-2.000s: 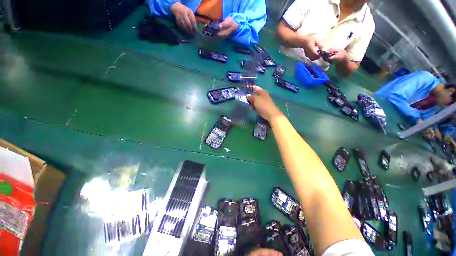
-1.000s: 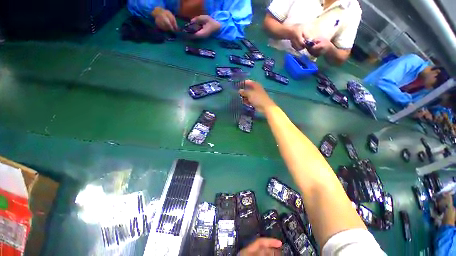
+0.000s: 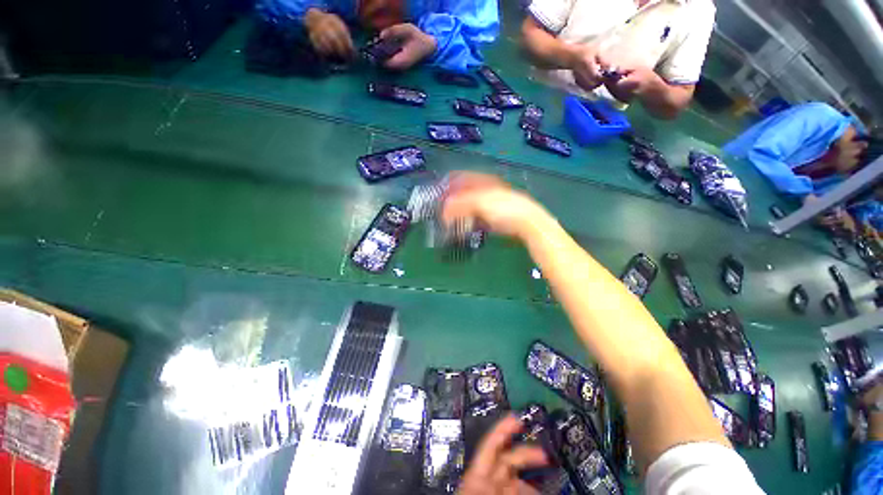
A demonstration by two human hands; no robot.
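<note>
My right hand (image 3: 489, 205) is stretched over the middle of the bench, blurred, and grips a thin striped strip sheet (image 3: 427, 201). A part-built handset (image 3: 381, 238) lies left of it; another is partly hidden under the sheet. My left hand (image 3: 499, 466), cut off by the bottom edge, is over the near handsets, its fingers beside a dark handset (image 3: 538, 432); whether it grips one is unclear. A stack of striped sheets (image 3: 354, 372) lies left of the near handsets (image 3: 444, 425).
A glossy clear film (image 3: 250, 416) lies left of the stack, and an open carton (image 3: 97, 372) with a red packet (image 3: 27, 435) stands further left. Several workers sit across the bench, near a blue bin (image 3: 593, 122). More handsets (image 3: 716, 358) lie to the right, beyond my right arm.
My right hand has moved slightly down and left with the striped sheet, beside the nearer handset. My left hand has come further into view, its fingers now raised and spread. The view has shifted slightly.
</note>
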